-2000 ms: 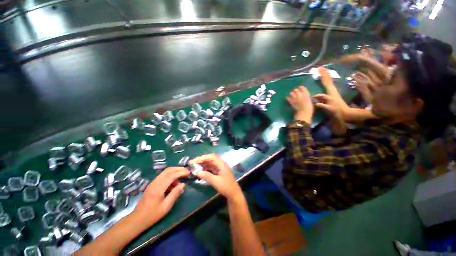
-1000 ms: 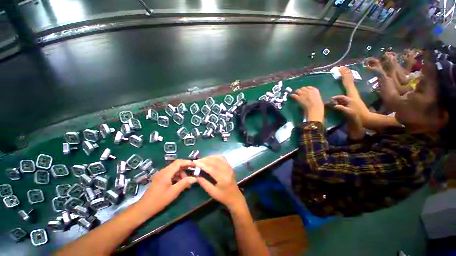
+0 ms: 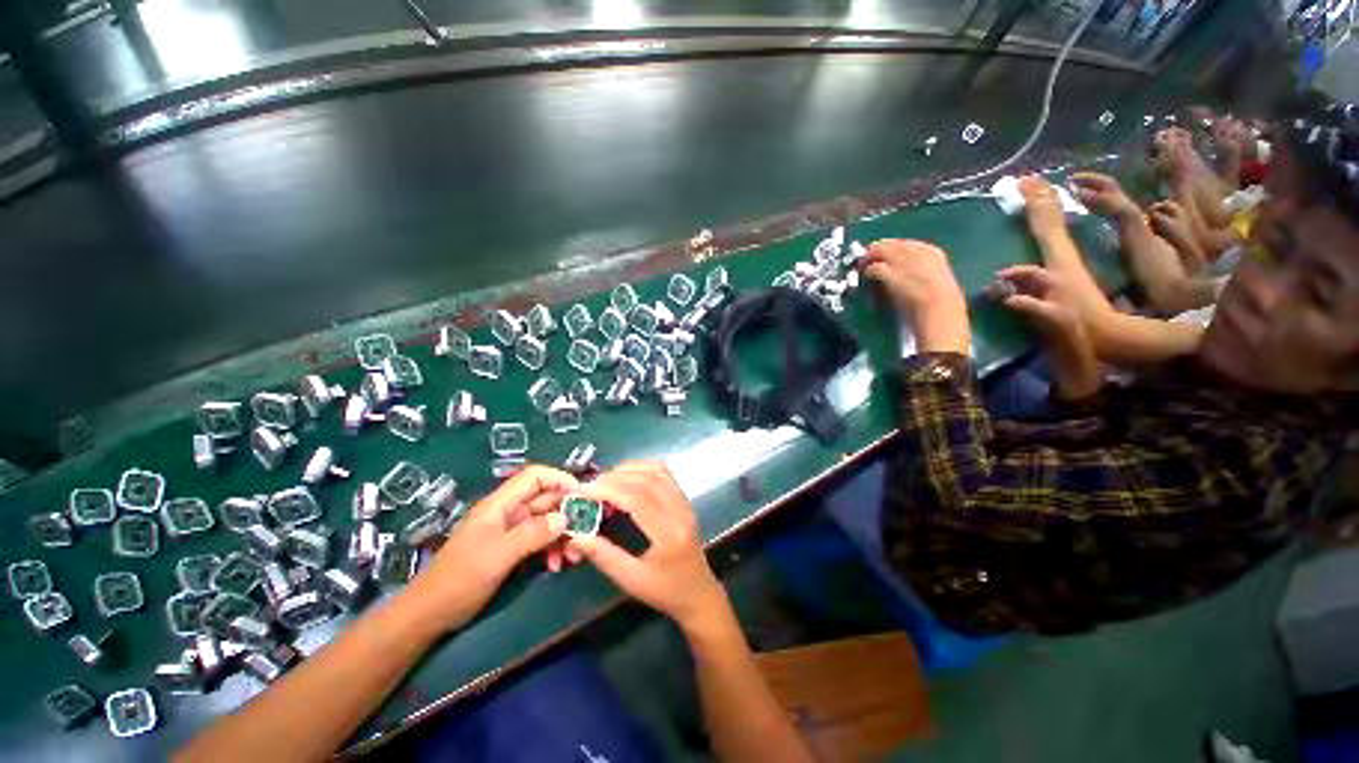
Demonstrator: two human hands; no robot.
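Observation:
A square-faced unit [image 3: 581,516] is held between the fingertips of both my hands, above the bench's front edge. Its bright rounded-square rim faces up with a darker centre. My left hand [image 3: 499,540] grips it from the left. My right hand [image 3: 651,540] grips it from the right with thumb and fingers. Its stem side is hidden by the fingers. Many similar silver units [image 3: 239,574] lie loose on the green bench to the left, some face up and some on their sides. More units [image 3: 634,340] lie beyond my hands.
A black head strap [image 3: 778,362] lies right of the units. A person in a plaid shirt [image 3: 1103,492] sits at right, hands by small silver parts [image 3: 823,273]. A dark conveyor belt [image 3: 447,194] runs behind the bench. A wooden stool [image 3: 842,698] stands below.
The unit between my fingertips now shows its square face, where before only a small bright part showed. The neighbour's near hand has moved slightly and the face has turned more into view.

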